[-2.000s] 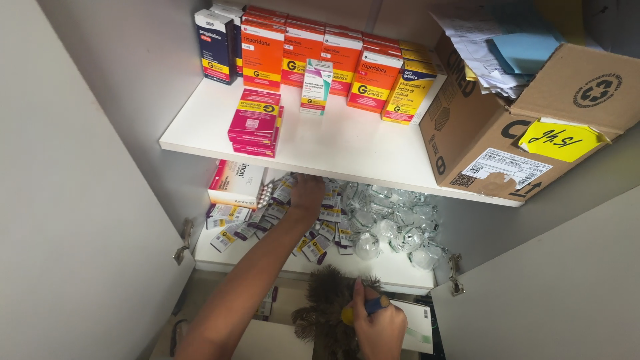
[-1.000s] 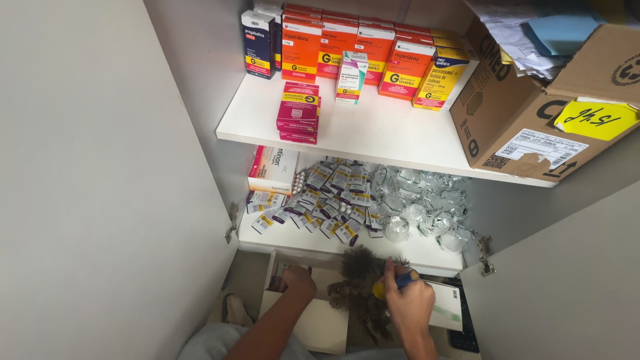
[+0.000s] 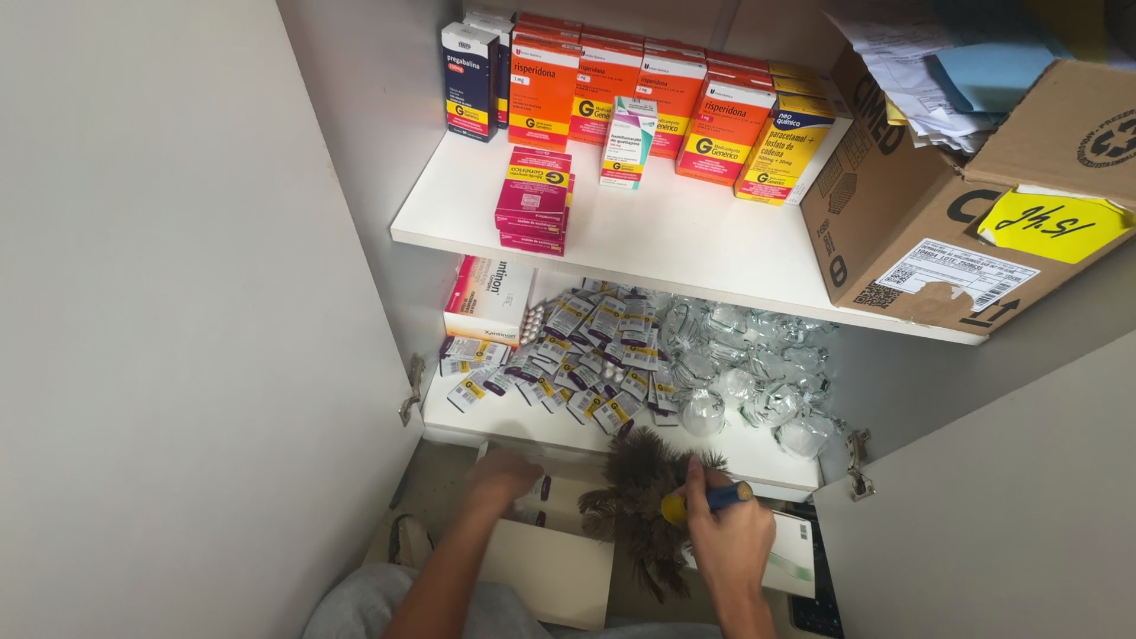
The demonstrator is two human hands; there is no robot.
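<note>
My right hand (image 3: 732, 532) grips the blue and yellow handle of a feather duster (image 3: 643, 497), whose brown feathers spread just below the lower shelf. My left hand (image 3: 504, 475), somewhat blurred, is over an opened pale carton (image 3: 550, 568) in which small purple-ended packets lie; whether it holds a packet I cannot tell. On the lower shelf, many small medicine packets with yellow bands (image 3: 590, 355) lie in a loose heap. Right of them are clear plastic-wrapped round items (image 3: 754, 373). A Xantinon box (image 3: 488, 302) and a strip of capsules (image 3: 533, 323) are at the heap's left.
The upper shelf (image 3: 674, 248) holds orange risperidona boxes (image 3: 543, 89), stacked magenta boxes (image 3: 532, 195) and a large cardboard box (image 3: 932, 222) topped with papers. Cabinet doors stand open at both sides, with metal hinges (image 3: 859, 466). A white-and-green box (image 3: 794, 555) is beside my right hand.
Two seconds ago my left hand was among the packets on the lower shelf; it has come down to the pale carton. My right hand has kept hold of the duster.
</note>
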